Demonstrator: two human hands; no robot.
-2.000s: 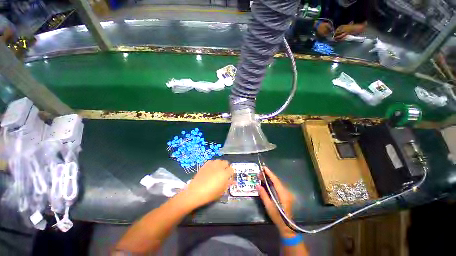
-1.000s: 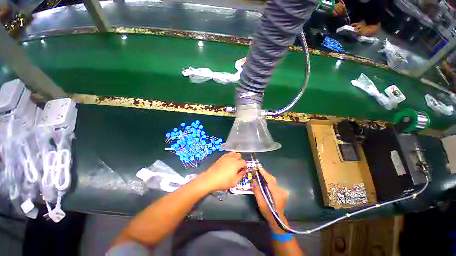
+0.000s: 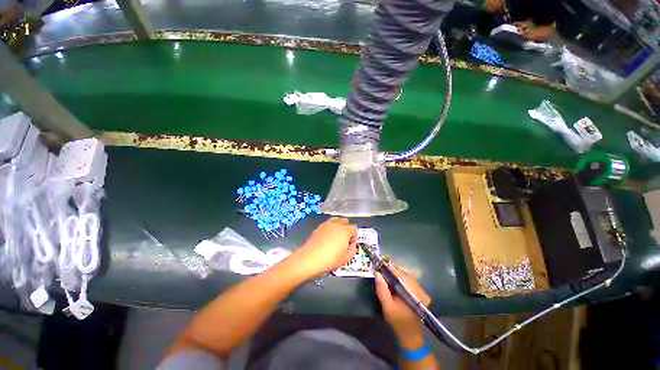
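An open white socket housing (image 3: 367, 237) lies on the dark green bench under the clear cone, its inner parts partly hidden by my hands. My left hand (image 3: 330, 246) is at its left side with fingertips closed over its inside; whether they pinch a small part cannot be seen. My right hand (image 3: 399, 295) holds the soldering iron (image 3: 391, 276), its tip pointing into the housing from the right. The unit's white cord in a clear bag (image 3: 242, 256) lies to the left. A pile of blue disc components (image 3: 278, 202) lies behind my left hand.
A fume cone (image 3: 364, 184) on a ribbed duct hangs just above my hands. White units with bagged cords (image 3: 81, 162) stand at left. A cardboard tray (image 3: 474, 242) and a black box (image 3: 564, 235) are at right. Bagged units lie on the green conveyor (image 3: 217, 94). Another person's hands show at top right.
My right hand has drawn slightly back to the right, with the iron now angled into the housing. Units on the conveyor have shifted right. The view has moved a little.
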